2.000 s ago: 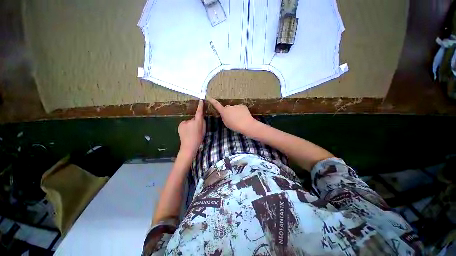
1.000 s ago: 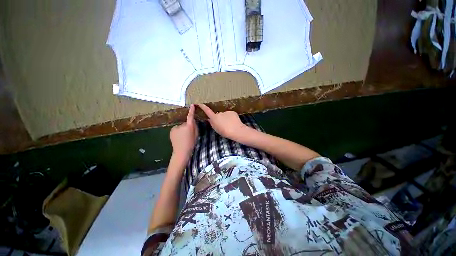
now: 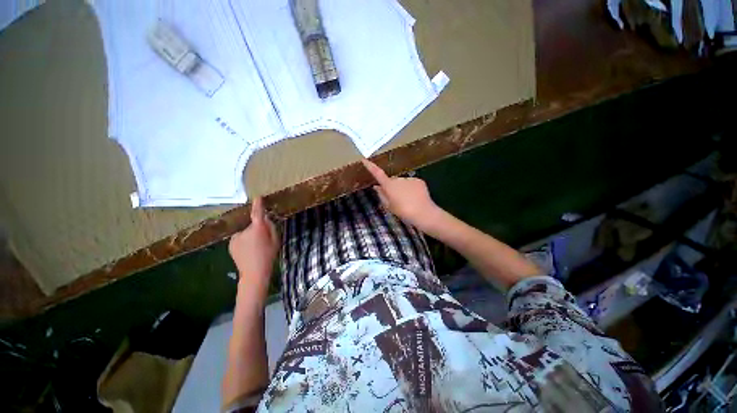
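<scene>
A large white paper pattern piece with a curved neck edge and printed lines lies on the khaki fabric lay. Two pattern weights rest on it, a pale one at the left and a darker one nearer the middle. My left hand is at the table edge, index finger extended just below the paper's left neck corner. My right hand has its index finger extended at the right neck corner. Neither hand holds anything.
The reddish-brown table edge runs slantwise in front of me. Tied bundles of cut pieces lie at the upper right. A brown cloth-like or cardboard piece and a white surface are below the table at the lower left. Clutter sits on low shelving at the right.
The view has turned, so the table edge now slants. My right hand has moved away from my left, along the edge to the right neck corner. My left hand remains near the left corner.
</scene>
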